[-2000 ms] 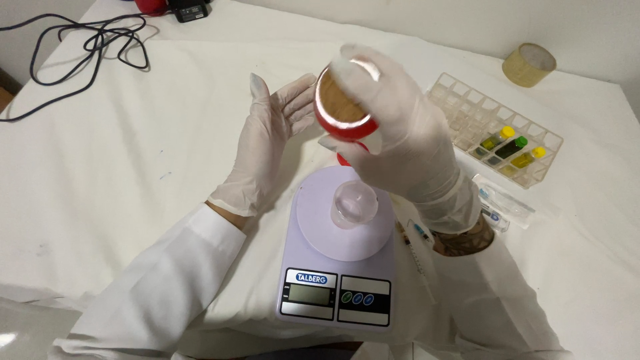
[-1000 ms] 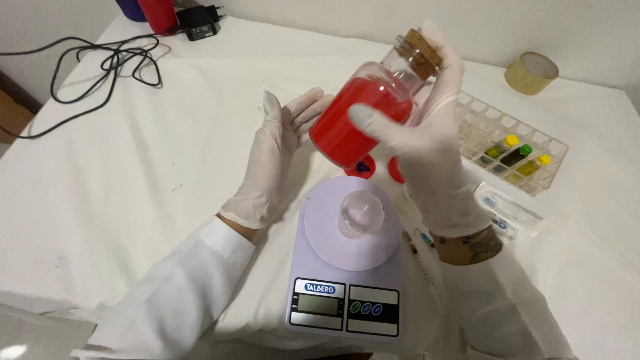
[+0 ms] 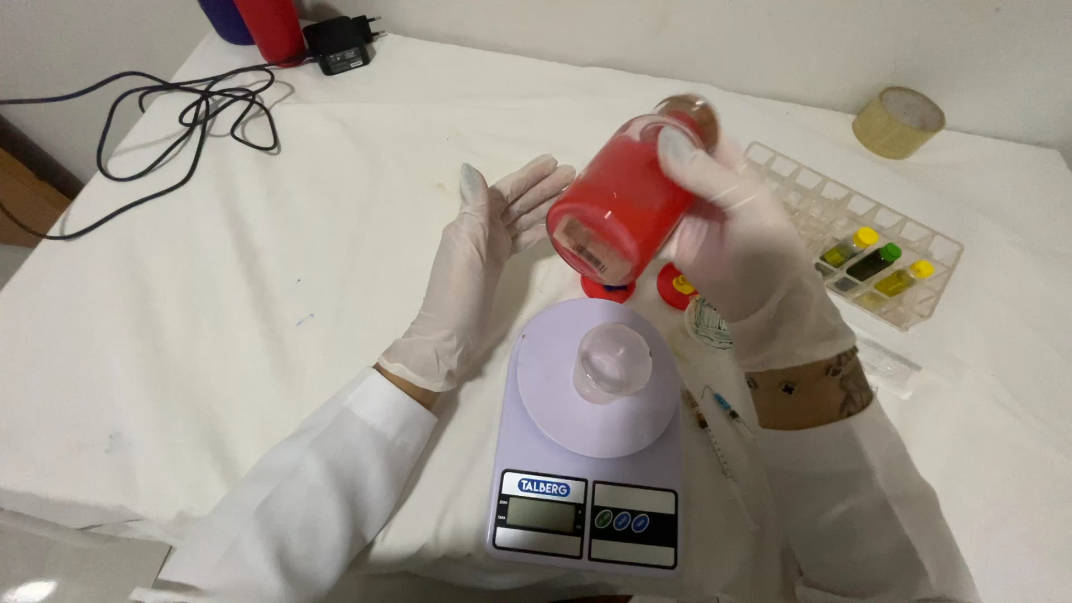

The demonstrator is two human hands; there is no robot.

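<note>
My right hand [image 3: 745, 243], in a pale glove, grips a corked glass bottle of red liquid [image 3: 624, 197] by its upper part. The bottle is tilted, its labelled base toward me and its cork end up and to the right. My left hand [image 3: 494, 226], also gloved, is held with fingers apart just left of the bottle, holding nothing. Below both hands stands a lilac Talberg digital kitchen scale [image 3: 536, 435] with a blank-looking display. A small clear plastic cup [image 3: 613, 364] sits on its round platform.
Right of the scale lie syringes [image 3: 712, 435] and a small round dish [image 3: 710, 325]. Two red round objects [image 3: 677, 285] are behind it. A clear rack [image 3: 946, 285] holds capped vials [image 3: 873, 263]. Tape [image 3: 898, 124] is at back right; a black adapter [image 3: 339, 46] with cable is back left.
The bottle in my right hand has turned: two seconds ago its cork end faced me, now its base does. My left hand stays open beside it.
</note>
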